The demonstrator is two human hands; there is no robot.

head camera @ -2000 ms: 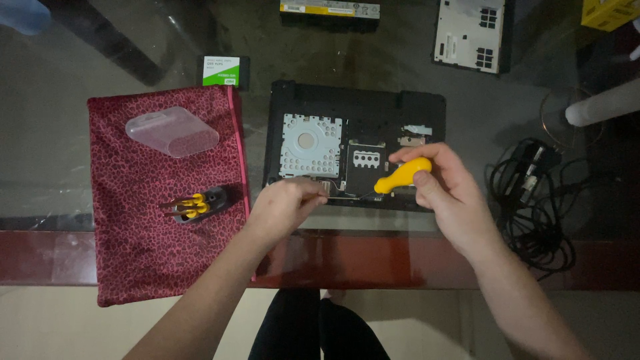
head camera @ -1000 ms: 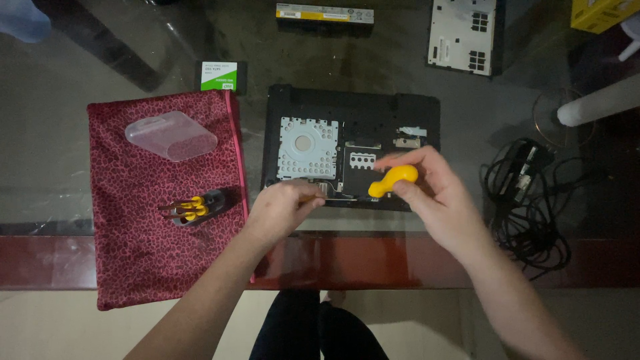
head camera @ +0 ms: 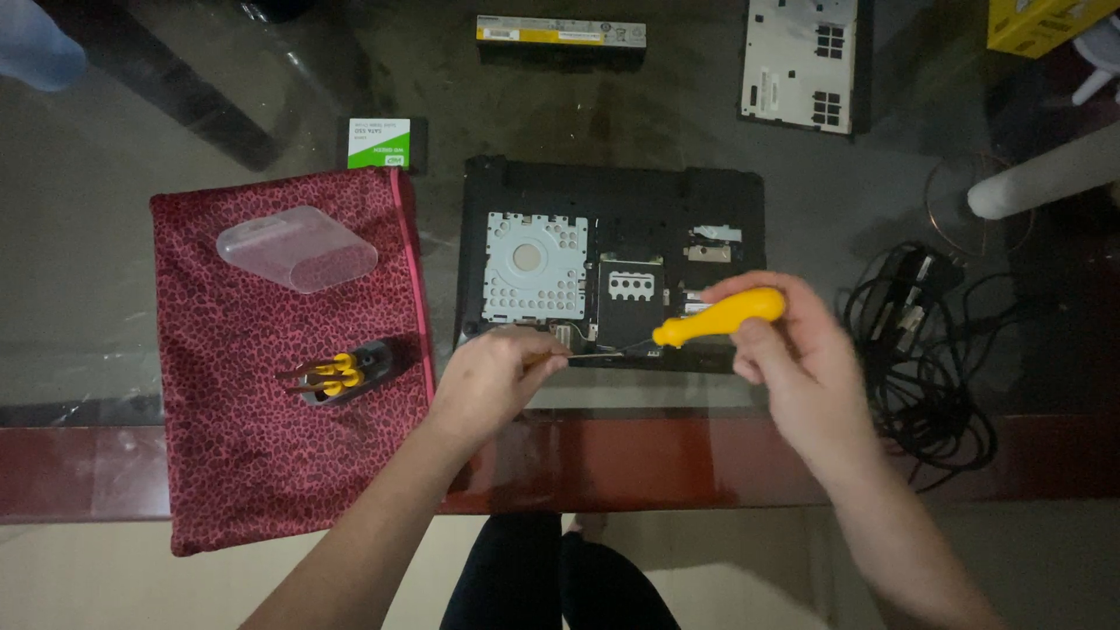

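A black laptop [head camera: 612,201] lies bottom side up, its inner parts exposed, among them a silver optical drive [head camera: 535,267] and a black drive bay [head camera: 632,306]. My right hand [head camera: 801,367] holds a yellow-handled screwdriver [head camera: 722,317] over the laptop's lower right part; its thin shaft points left toward the near edge of the bay. My left hand [head camera: 499,376] pinches a slender metal tool [head camera: 595,355] whose shaft reaches right along the laptop's near edge. Whether the two tips touch is too small to tell.
On a leopard-print pouch [head camera: 289,455] at left lie a clear plastic cover [head camera: 302,249] and a holder with yellow-handled tools [head camera: 350,372]. Beyond are a solid-state drive [head camera: 379,143], a laptop battery [head camera: 562,35] and a laptop cover panel [head camera: 796,70]. Black cables [head camera: 919,376] lie coiled at right.
The yellow screwdriver has tilted to a flatter angle than one second ago, with my right hand still round it. My left hand stays at the laptop's near edge.
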